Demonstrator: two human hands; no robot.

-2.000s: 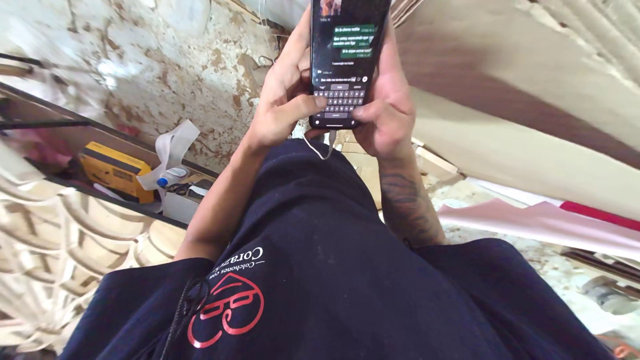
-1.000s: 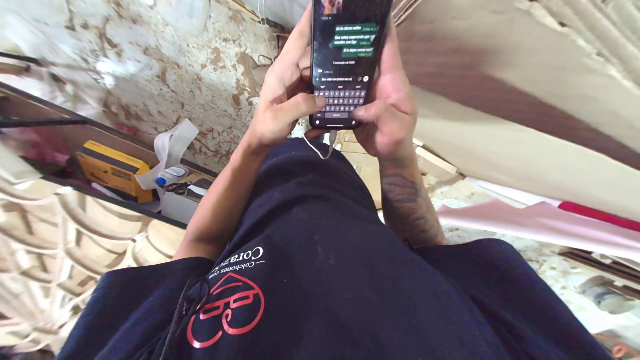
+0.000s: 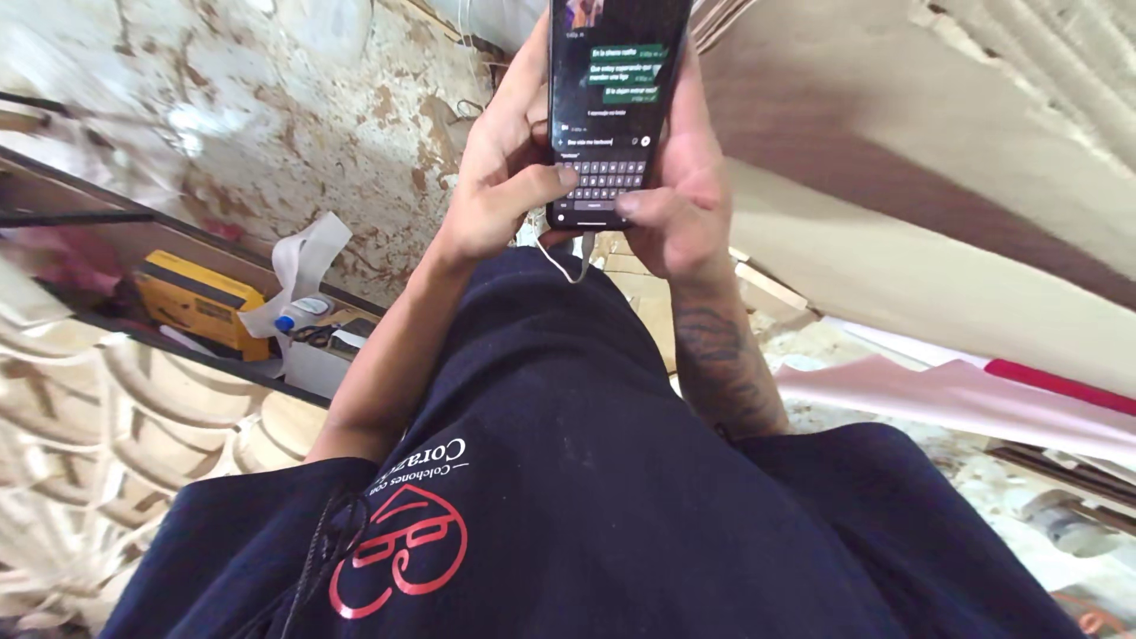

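Note:
A dark smartphone [image 3: 612, 115] is held upright between both hands at the top of the view, its lit screen showing a chat with an on-screen keyboard. My left hand [image 3: 506, 169] grips its left side, thumb over the left keys. Around the right side wraps my right hand [image 3: 688, 186], its thumb at the lower right of the keyboard. A pale cable [image 3: 561, 266] hangs in a loop below the phone. The fingers behind the phone are largely hidden.
To the left, a shelf [image 3: 293, 382] carries a yellow box [image 3: 200, 302], a bottle with a blue cap [image 3: 306, 311], scissors [image 3: 315, 335] and a white strip [image 3: 306, 253]. Large beige sheets [image 3: 932, 240] and pink material [image 3: 923, 390] lie on the right. Curved pale pieces [image 3: 151, 426] fill the lower left.
The text in the typing field on the phone's screen has changed. Both hands keep their hold on the phone, with little movement.

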